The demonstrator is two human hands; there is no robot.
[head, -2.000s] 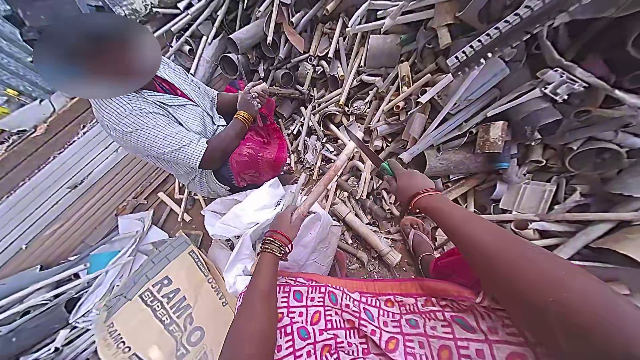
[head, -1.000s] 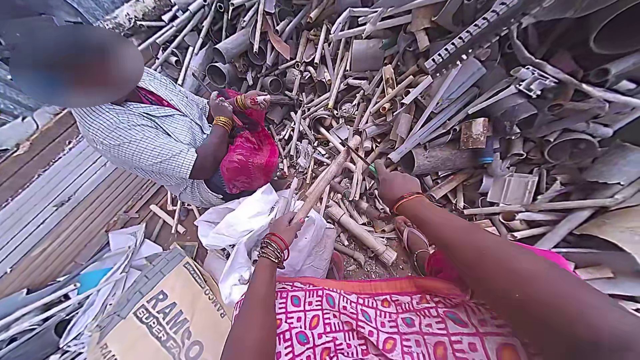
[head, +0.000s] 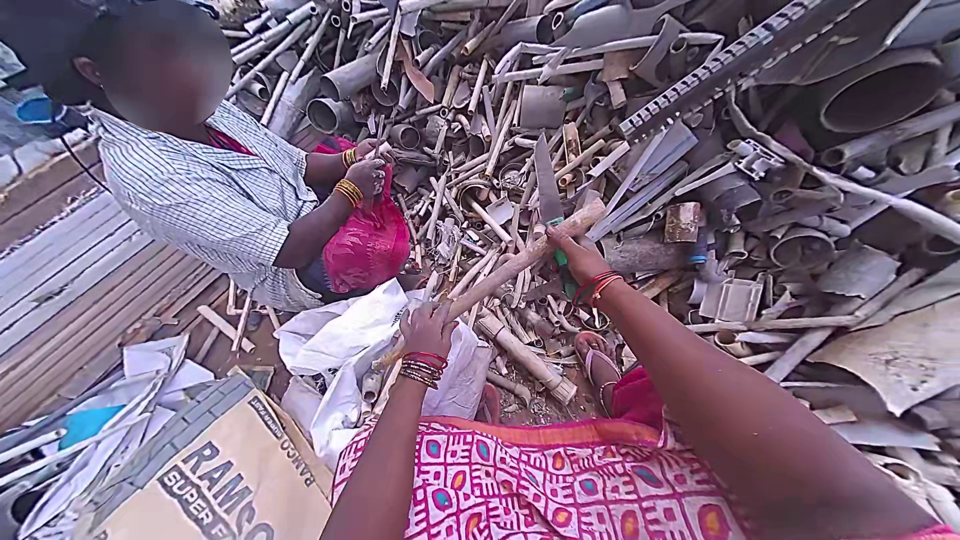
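A tan pipe [head: 517, 262] slants across the middle of the head view, its far end up and to the right. Near its lower end my left hand [head: 429, 330] is closed around it. By the upper end is my right hand [head: 577, 259], its fingers around the green handle of a large knife [head: 547, 180] and against the pipe. The blade points upward, away from me. Below the pipe lies a thicker pale pipe [head: 525, 356] with a ribbed end. A white sack [head: 349, 337] lies beside my left hand.
A co-worker [head: 217, 210] in a checked shirt sits at the left, both hands at small pieces. Scrap pipes [head: 495, 142] heap up ahead and to the right. A cardboard carton [head: 217, 465] stands at lower left, near long stacked lengths [head: 82, 277]. My sandalled foot [head: 598, 367] is below my right hand.
The knife blade, earlier slanting close to the pipe, now points upward. My right hand has come to the pipe's upper end. The co-worker's hands have come closer together.
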